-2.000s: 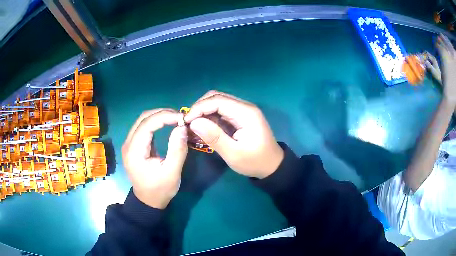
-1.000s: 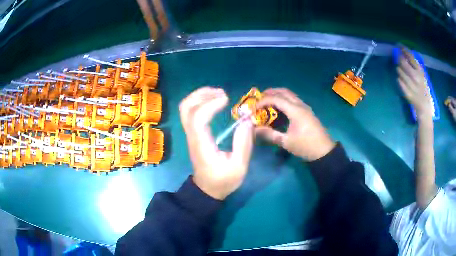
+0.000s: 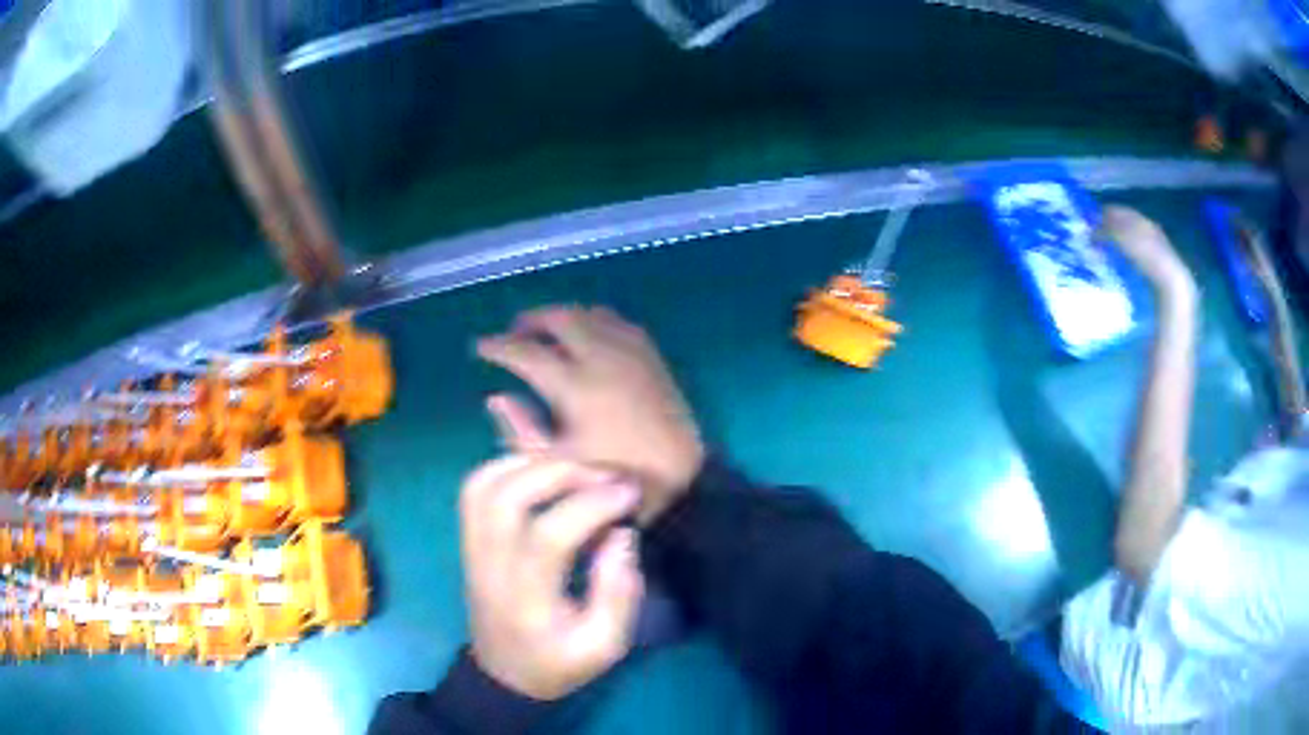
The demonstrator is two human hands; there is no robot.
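Note:
My left hand (image 3: 553, 574) is low in the middle, blurred, with curled fingers and thumb close to the fingertips; I cannot tell whether something small is between them. My right hand (image 3: 610, 409) is just above and beside it, fingers spread, with nothing visible in it. One orange housing (image 3: 850, 325) sits alone on the green bench right of my hands, its pale lead (image 3: 889, 237) pointing up to the metal rail. Tight rows of orange housings (image 3: 338, 577) with pale leads stand at the left.
A metal rail (image 3: 574, 230) edges the bench, with an upright post (image 3: 273, 172) at upper left. A blue tray (image 3: 1065, 266) of small white parts lies at right. Another person's arm (image 3: 1166, 417) reaches to it. A white hanging object (image 3: 101, 101) is at upper left.
The orange unit with its lead is gone from between my hands. My hands are now close together, the right above the left. The camera view has shifted.

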